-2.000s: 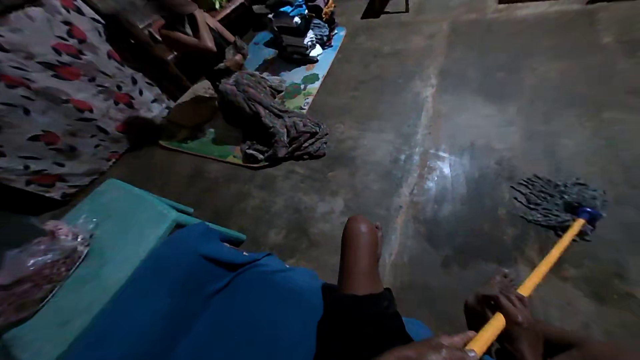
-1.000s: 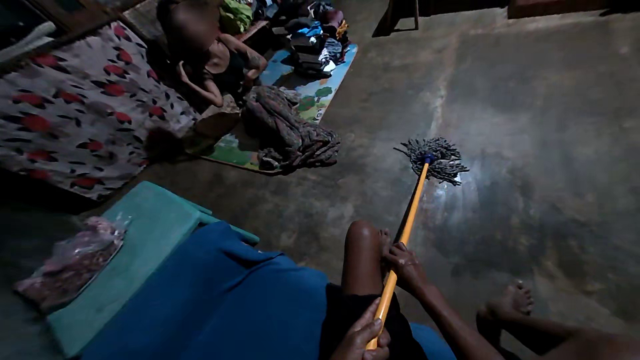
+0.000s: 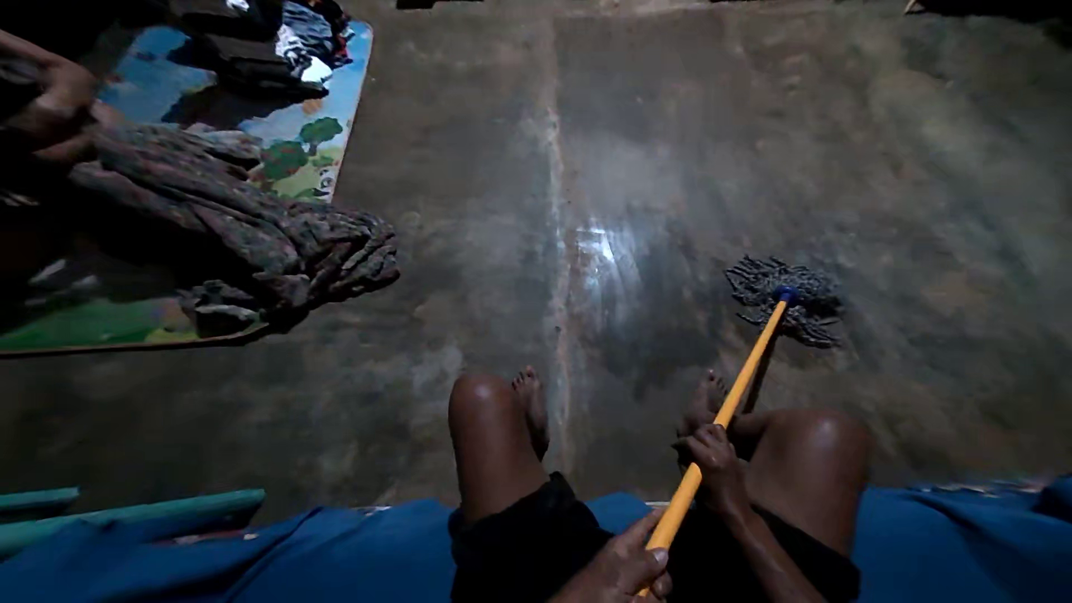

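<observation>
A string mop head (image 3: 785, 297) with grey strands and a blue socket lies on the concrete floor, right of centre. Its yellow handle (image 3: 749, 368) slants down toward me between my knees. My left hand (image 3: 624, 565) is closed around the lower end of the handle, near the bottom edge. Farther up the handle, by my right thigh, my right hand (image 3: 710, 461) grips it too. A wet, shiny patch (image 3: 599, 243) shows on the floor left of the mop head.
My bare feet (image 3: 532, 402) rest on the floor. At the left, a person in patterned cloth (image 3: 276, 226) sits on a printed mat (image 3: 347, 109) with piled clothes (image 3: 306, 42). Blue cloth (image 3: 377, 553) lies on both sides of me, beside a green edge (image 3: 167, 511) at lower left.
The mop head has moved right across the floor from near the shiny patch, where it lay one second ago. Both hands still hold the handle. The view has turned right.
</observation>
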